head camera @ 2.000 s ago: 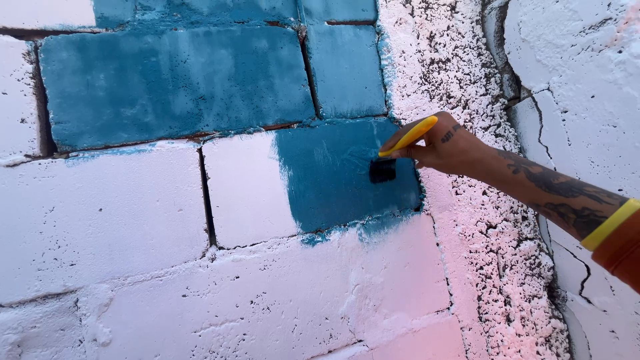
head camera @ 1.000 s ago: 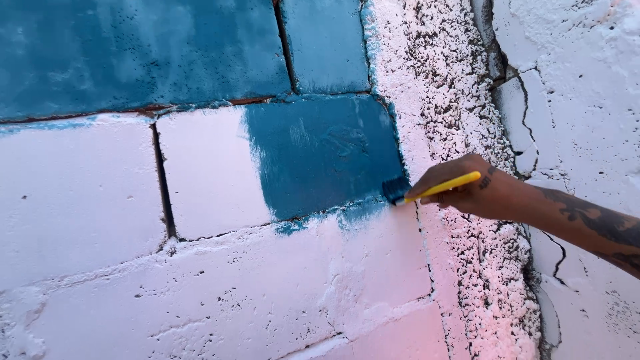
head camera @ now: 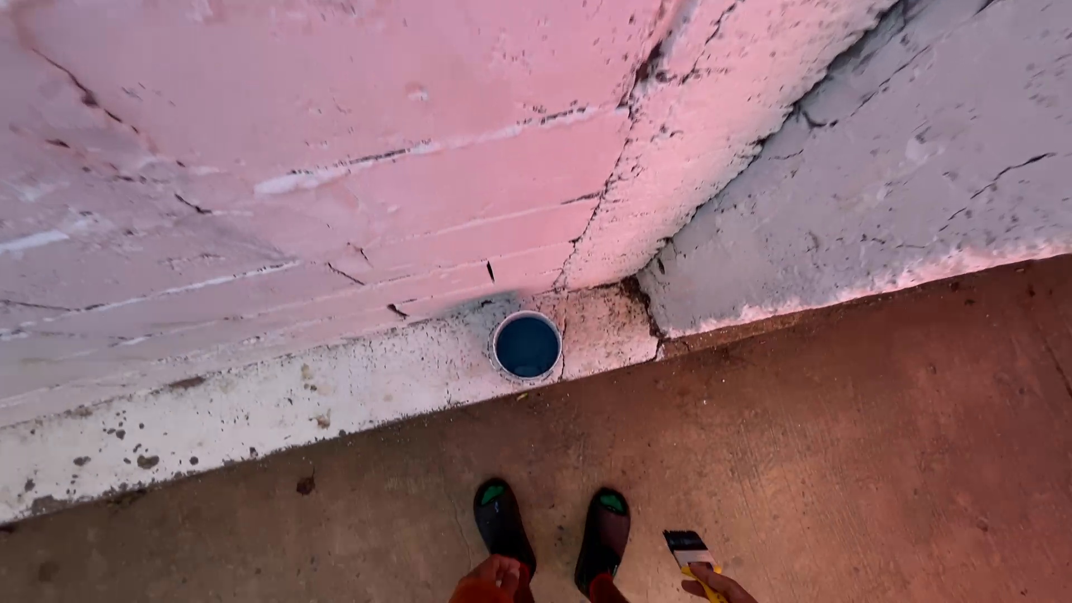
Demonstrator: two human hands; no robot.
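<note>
My right hand (head camera: 722,584) grips the yellow handle of a flat paintbrush (head camera: 690,548) at the lower right; its dark, paint-covered bristles point up and left. My left hand (head camera: 496,573) is at the bottom centre by an orange cuff, its fingers curled; whether anything is in it cannot be told. A round white tub of blue paint (head camera: 527,346) rests on the white ledge at the foot of the wall, well above both hands in the view.
A pinkish painted block wall (head camera: 469,193) rises behind the ledge (head camera: 276,398). To the right a cracked grey wall (head camera: 879,184) meets it in a corner. My feet in dark open-toed slides (head camera: 504,523) stand on the brown concrete floor (head camera: 804,452).
The view has swung down from the blue-painted blocks to the floor. My right hand has left the wall with the brush still in it. The paint tub and my left hand have come into view.
</note>
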